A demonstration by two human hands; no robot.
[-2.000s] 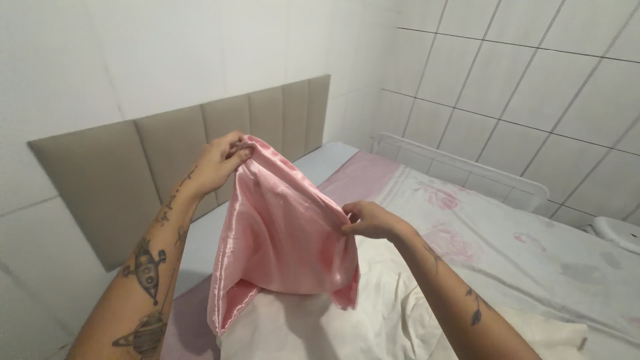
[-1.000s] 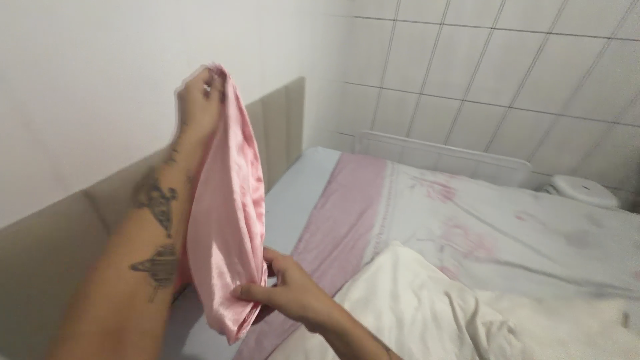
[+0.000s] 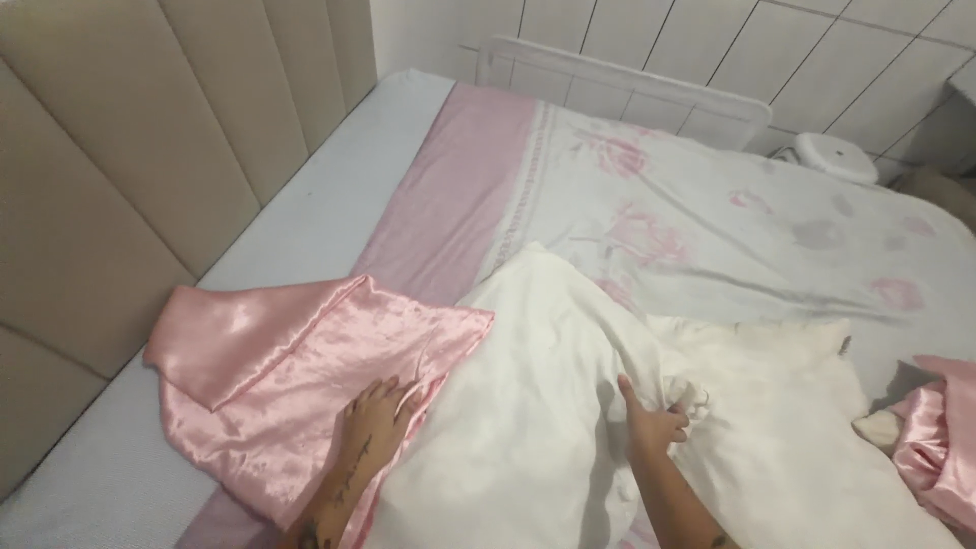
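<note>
A pink satin pillowcase [image 3: 282, 366] lies spread on the bed at the left, one corner folded over. My left hand [image 3: 379, 415] rests palm down on it near its open edge, the thumb by the hem. Beside that edge is a white pillow [image 3: 526, 381]. My right hand [image 3: 654, 418] touches the right side of this pillow, its fingers at bunched white fabric; whether they grip it is hard to tell. A second white pillow [image 3: 778, 427] lies to the right of my right hand.
More pink satin fabric [image 3: 942, 442] lies at the right edge. A floral sheet [image 3: 724, 229] covers the mattress. The padded beige headboard [image 3: 191, 137] stands at the left, a white bed rail [image 3: 633, 84] at the far side, and a white plastic object [image 3: 836, 158] beyond the bed.
The pink pillowcase, held up in both hands before, now lies on the bed. My left hand has come down onto it, and my right hand has moved from it to the white pillow. The view has tilted down.
</note>
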